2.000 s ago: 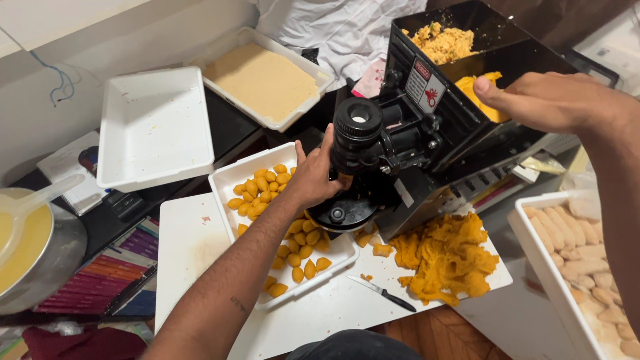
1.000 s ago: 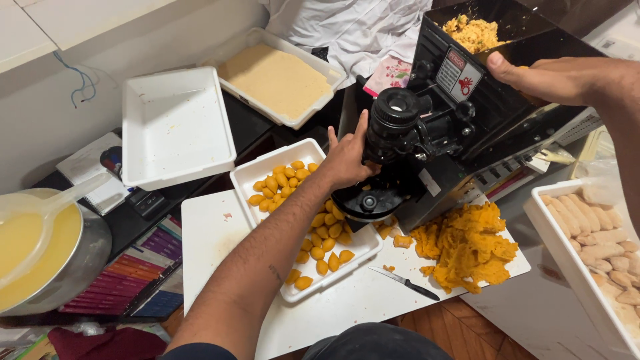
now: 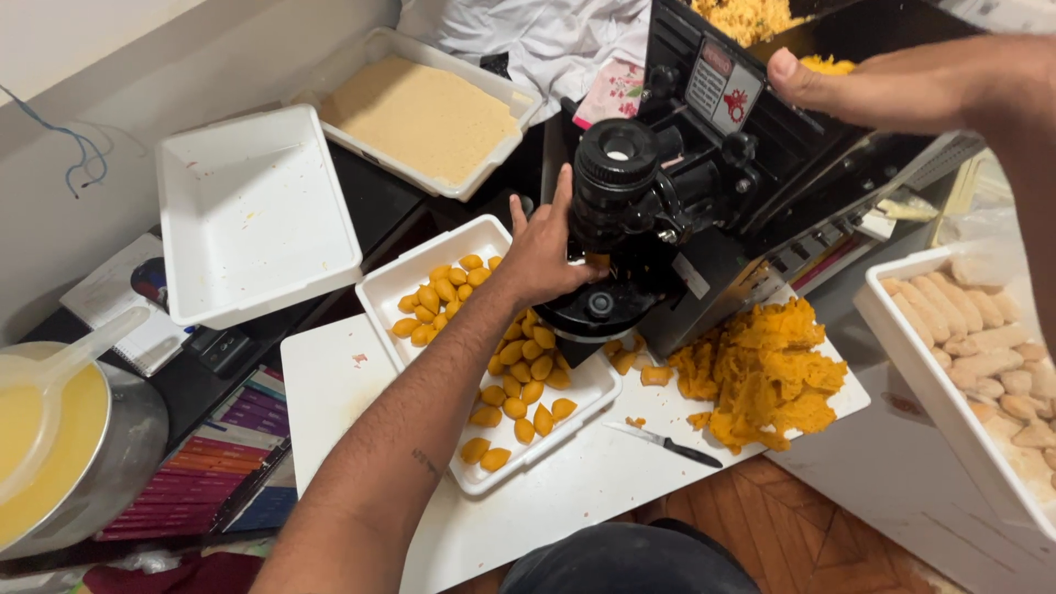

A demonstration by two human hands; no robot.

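A black food-forming machine [image 3: 615, 186] stands at the centre, with a nozzle over a round plate. My left hand [image 3: 544, 256] reaches to the outlet beneath the nozzle, its thumb touching a piece of orange dough [image 3: 597, 262]; whether it grips the piece is unclear. Below my left forearm, a white tray [image 3: 540, 454] holds many teardrop-shaped orange dough pieces [image 3: 528, 351]. My right hand [image 3: 866, 87] is over the hopper's edge at the upper right, fingers partly hidden, near orange dough [image 3: 827, 65] and crumbly yellow filling [image 3: 747, 18] in the hopper.
Orange dough [image 3: 767, 375] is heaped on a white board [image 3: 528, 528], near a black-handled knife [image 3: 667, 445]. An empty white tray [image 3: 256, 214] and a crumb-filled tray [image 3: 421, 120] lie behind. A pot of yellow liquid [image 3: 136, 437] is at left, a tray of breaded pieces [image 3: 949, 388] at right.
My left hand stays by the machine's outlet, and my right hand stays at the hopper, its fingers now more hidden behind the thumb side. The view has shifted somewhat.
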